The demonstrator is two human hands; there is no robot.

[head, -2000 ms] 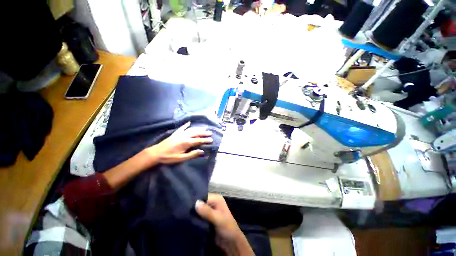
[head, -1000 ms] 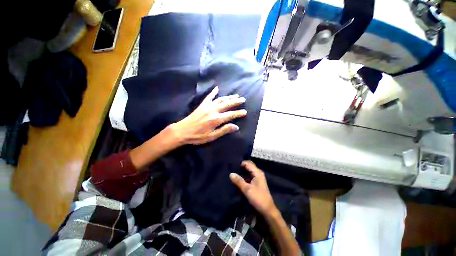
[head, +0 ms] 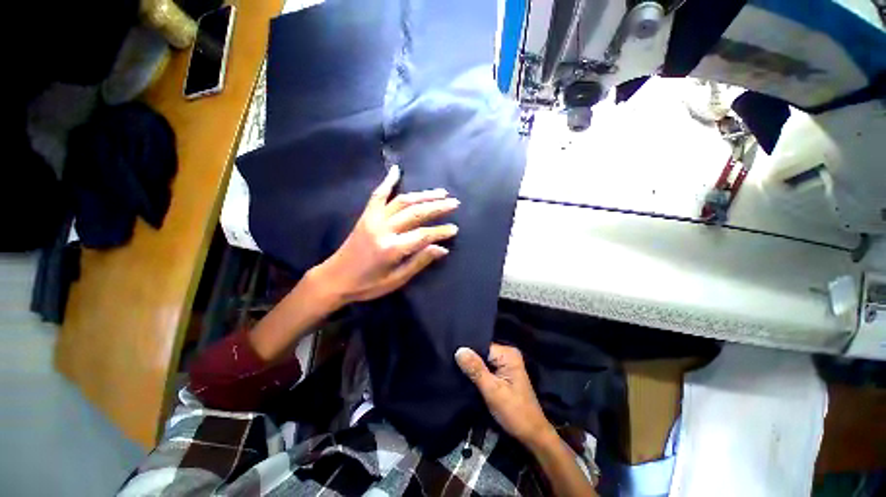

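Dark navy cloth (head: 442, 262) lies over the left end of the white machine bed (head: 622, 248) and hangs down into the lap. A raised seam runs lengthwise through it. Its straight right edge lines up with the presser foot and needle (head: 526, 118), partly lost in glare. My left hand (head: 398, 241) lies flat on the cloth, fingers spread, near the seam. My right hand (head: 497, 379) grips the cloth's right edge below the bed, thumb on top, fingers partly hidden.
The white and blue machine head (head: 777, 58) fills the upper right. Red and metal snips (head: 727, 184) lie on the bed. A phone (head: 210, 51) and dark bundled cloth (head: 121, 173) rest on the wooden side table (head: 146, 301). White cloth (head: 748, 422) hangs at lower right.
The view has moved closer to the work. My right hand has closed on the cloth edge from a looser pose. The cloth under my left hand is smoother, its right edge straighter.
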